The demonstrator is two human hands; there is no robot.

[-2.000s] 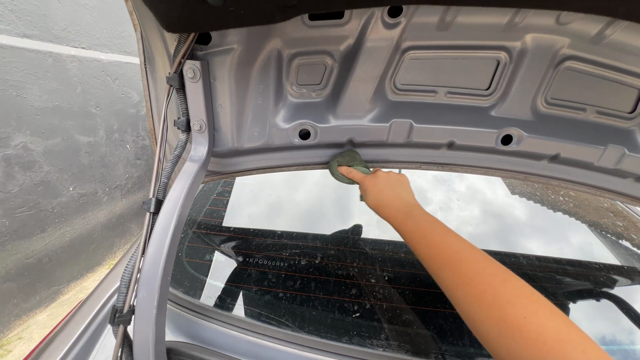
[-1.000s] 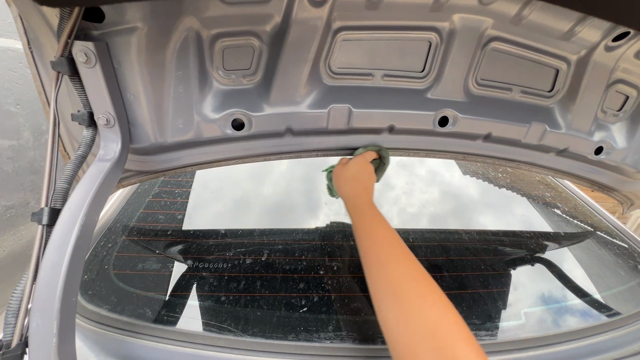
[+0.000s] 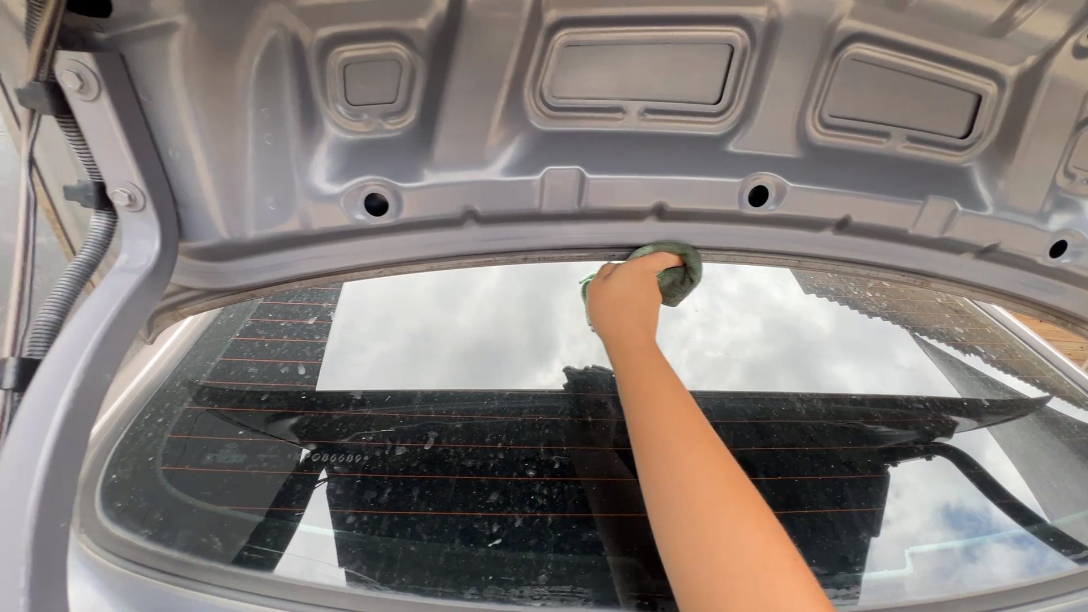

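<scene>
My right hand (image 3: 631,297) reaches up from the lower right, its fingers closed on a folded green cloth (image 3: 680,274). The cloth lies against the lower edge of the raised grey trunk lid (image 3: 561,191), at about the middle of that edge. Part of the cloth shows right of the hand and a small bit on its left; the rest is hidden by the hand. Behind and below the forearm is the car's rear window (image 3: 450,433), with fine heating lines, pale specks and a reflection of the cloudy sky. My left hand is out of view.
A bolted grey hinge arm (image 3: 127,272) runs down the left side, with a black corrugated wiring sleeve (image 3: 64,289) and clips beside it. The lid's inner panel has round holes and recessed sections. The window's lower frame (image 3: 153,565) curves below.
My right hand has moved to the right along the lid's lower edge with the green cloth. The view has also shifted right and closer to the lid.
</scene>
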